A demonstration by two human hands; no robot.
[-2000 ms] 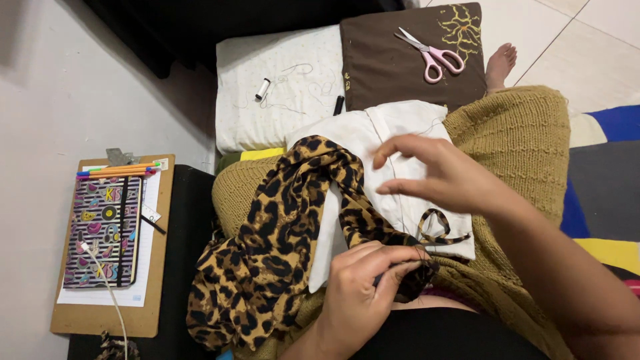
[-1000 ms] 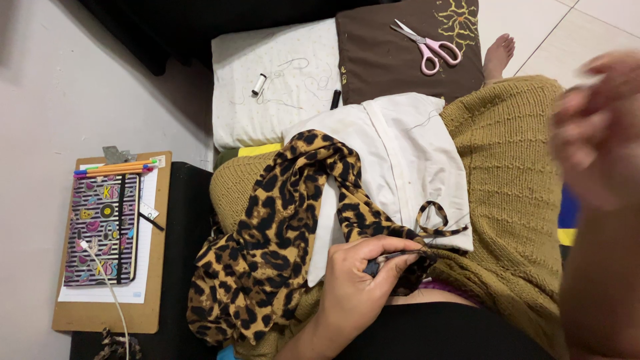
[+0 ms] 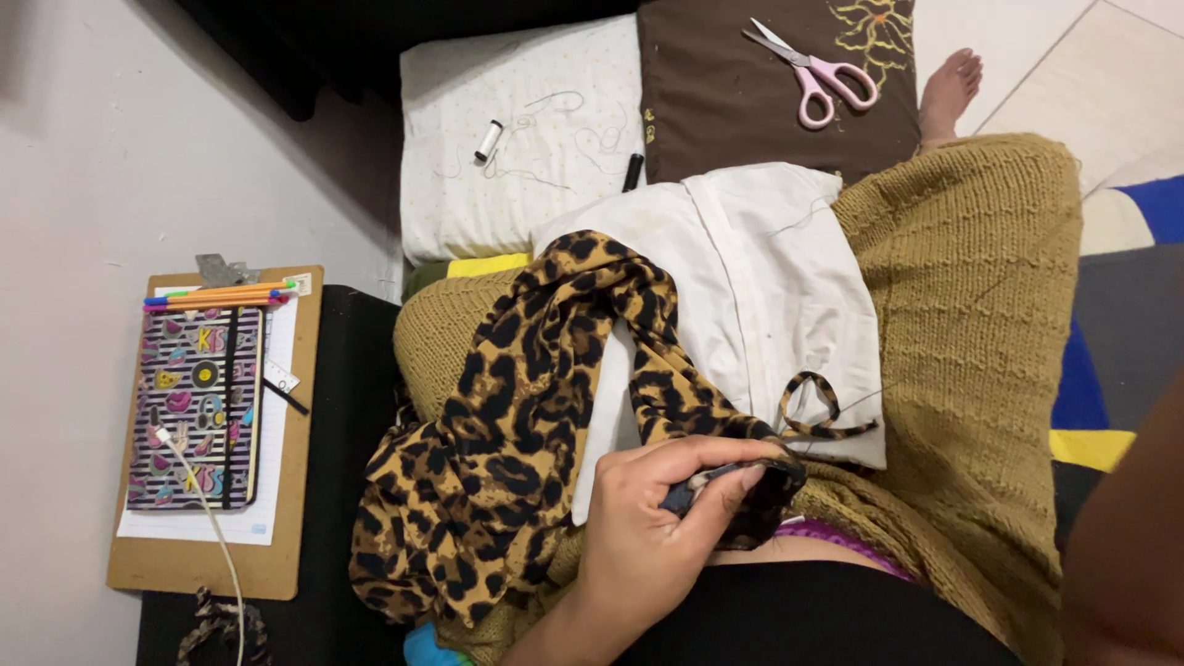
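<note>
My left hand pinches the edge of a leopard-print fabric piece between thumb and index finger, above my lap. The fabric curves up and to the left over a white cloth on my lap. A narrow leopard-print strip forms a loop beside the pinched edge, and a thin dark thread runs close to it. Of my right side only the blurred arm shows at the right edge; the right hand is out of view. Pink-handled scissors lie partly spread on a brown embroidered cushion.
A white cushion holds a thread spool, loose threads and a black marker-like object. At left, a clipboard carries a patterned notebook, pencils and a white cable. A mustard knitted cloth covers my legs.
My right hand, near the fabric two seconds ago, has swung out to the right and left the view. My left hand keeps its pinch on the fabric.
</note>
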